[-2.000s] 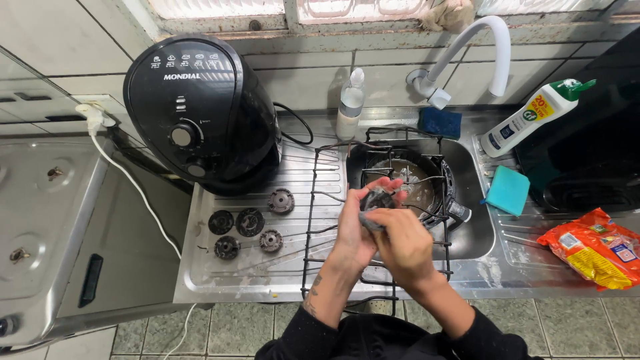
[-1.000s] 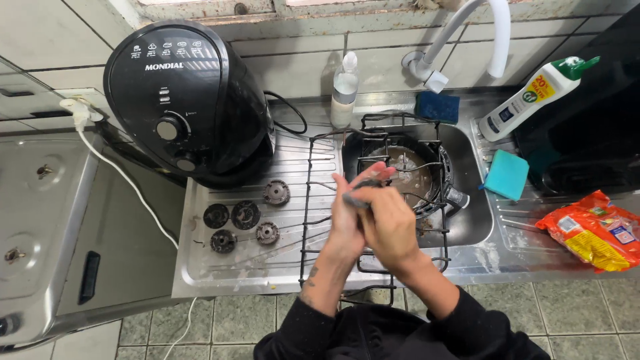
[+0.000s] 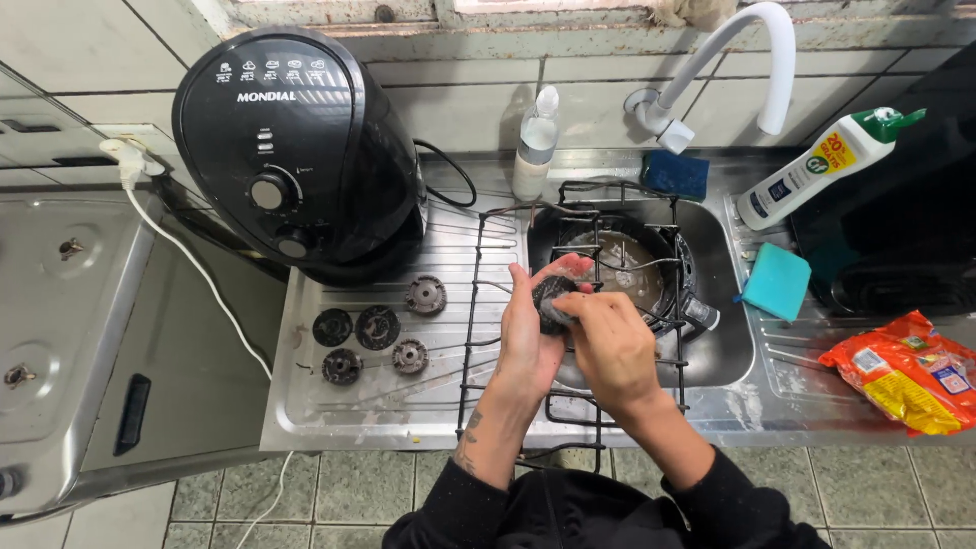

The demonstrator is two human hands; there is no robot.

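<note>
My left hand (image 3: 530, 328) holds a round black burner cap (image 3: 550, 305) in its palm, above the stove grates. With bent fingers my right hand (image 3: 616, 335) presses a small grey scouring pad (image 3: 566, 306) on the cap's face. Black wire stove grates (image 3: 471, 343) lie across the sink's left side, under both hands. Beneath them, a black round basket (image 3: 682, 263) with cloudy brown water stands in the steel sink (image 3: 728, 366). On the ribbed drainboard to the left lie several burner parts, among them a black cap (image 3: 378, 327) and a toothed metal burner head (image 3: 425, 295).
A black air fryer (image 3: 305, 152) stands at the left beside a clear bottle (image 3: 536, 145). The white faucet (image 3: 778, 69) arches over the sink. On the right are a Cif bottle (image 3: 808, 175), a turquoise sponge (image 3: 776, 282) and an orange packet (image 3: 907, 374). A blue sponge (image 3: 675, 175) lies behind the sink.
The cap's dark face has turned into view in my left hand. My right fingers have shifted over it with the pad. The burner parts on the drainboard have stayed put.
</note>
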